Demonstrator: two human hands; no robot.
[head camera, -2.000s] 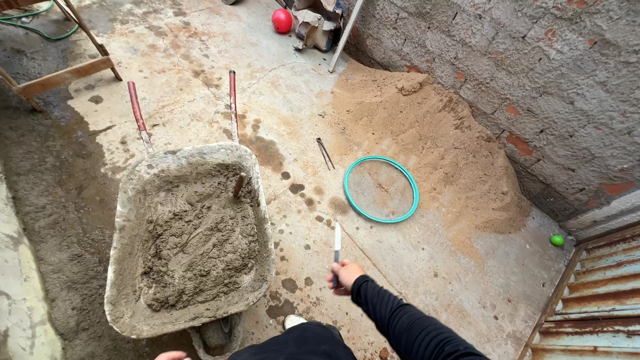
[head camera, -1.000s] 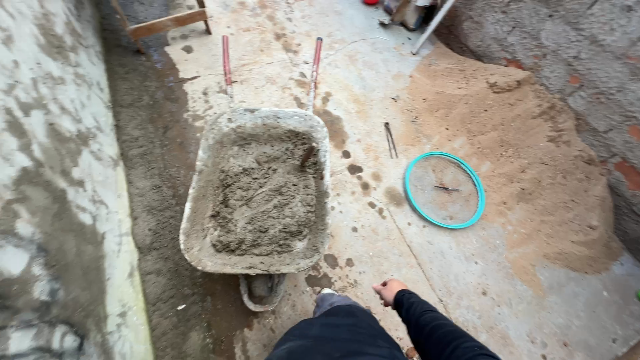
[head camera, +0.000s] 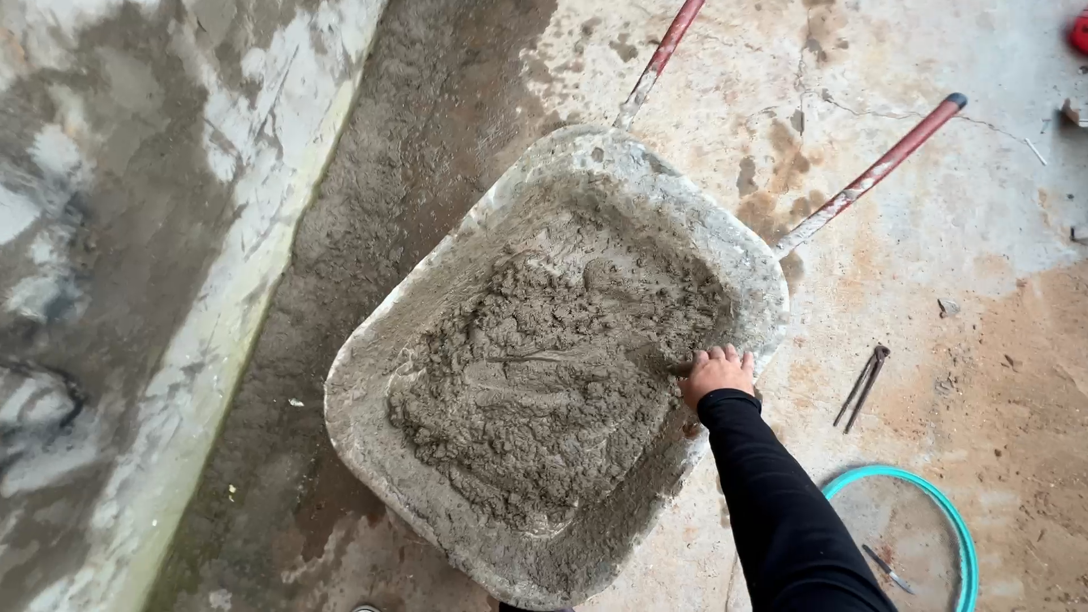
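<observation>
My right hand (head camera: 721, 374), in a black sleeve, reaches over the right rim of a wheelbarrow (head camera: 374, 463). Its fingers are curled around what seems to be a tool's handle (head camera: 680, 369); a short dark end shows beside the thumb, and the rest is hidden by the hand and the mortar. Wet grey mortar (head camera: 527, 382) fills much of the tray, its surface lumpy with smeared streaks. A knife (head camera: 888, 569) lies inside a round sieve with a turquoise rim (head camera: 967, 544), at the lower right. My left hand is out of view.
Two red wheelbarrow handles (head camera: 667, 51) (head camera: 892, 157) extend toward the upper right. Pincers (head camera: 863, 387) lie on the concrete floor, close to spread sand (head camera: 1028, 408). A mortar-smeared wall (head camera: 212, 280) runs along the left. A red object (head camera: 1078, 32) shows at the top right edge.
Two seconds ago my right hand held the knife; one second ago the knife lay in the sieve. The hand has since moved to the wheelbarrow. The view has shifted closer over the tray.
</observation>
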